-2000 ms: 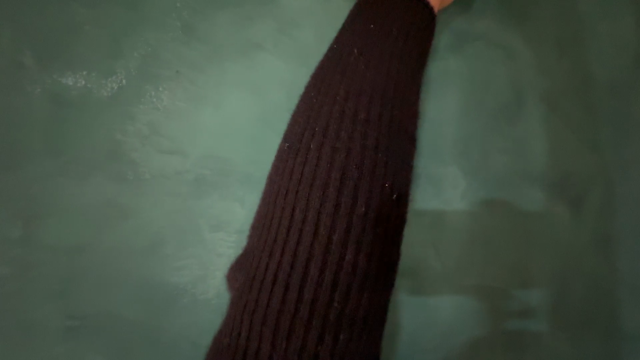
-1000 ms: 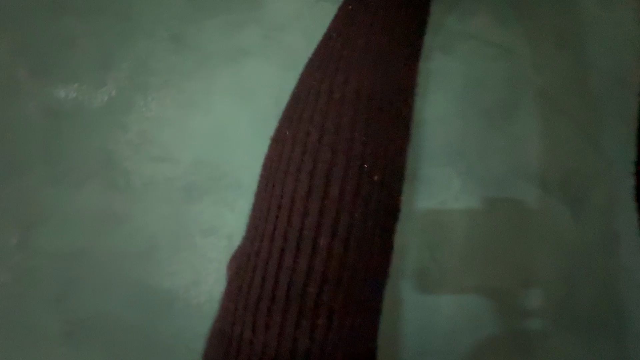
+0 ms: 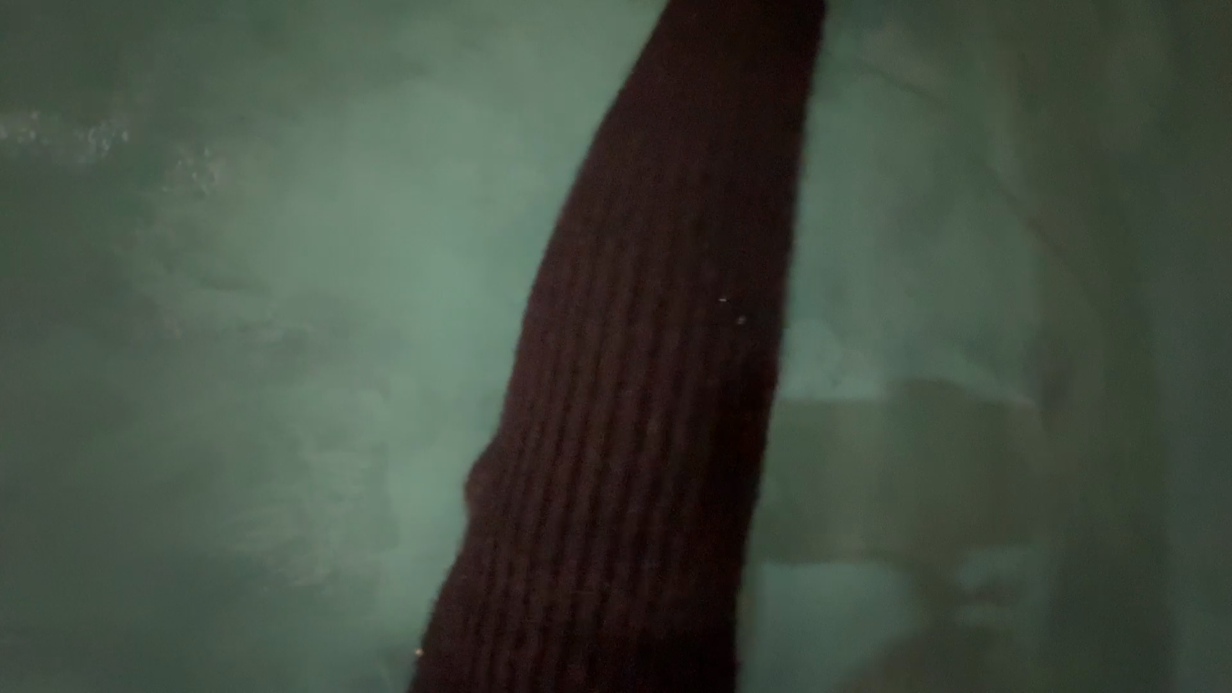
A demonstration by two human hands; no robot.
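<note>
A dark, ribbed knit sleeve [image 3: 645,385] runs from the bottom edge of the head view up to the top edge, leaning slightly right. Its upper end passes out of the frame, so the hand belonging to it is hidden. Neither my left hand nor my right hand shows, and which arm wears the sleeve cannot be told. Behind the sleeve lies a smooth green surface [image 3: 385,289], dimly lit and slightly blurred.
The green surface fills the background, with pale scuffs or glints at the left. Dark shadows fall across it on the right, one of them a blocky shape beside the sleeve.
Two seconds ago a small bit of skin showed past the cuff at the top edge; now only sleeve shows there.
</note>
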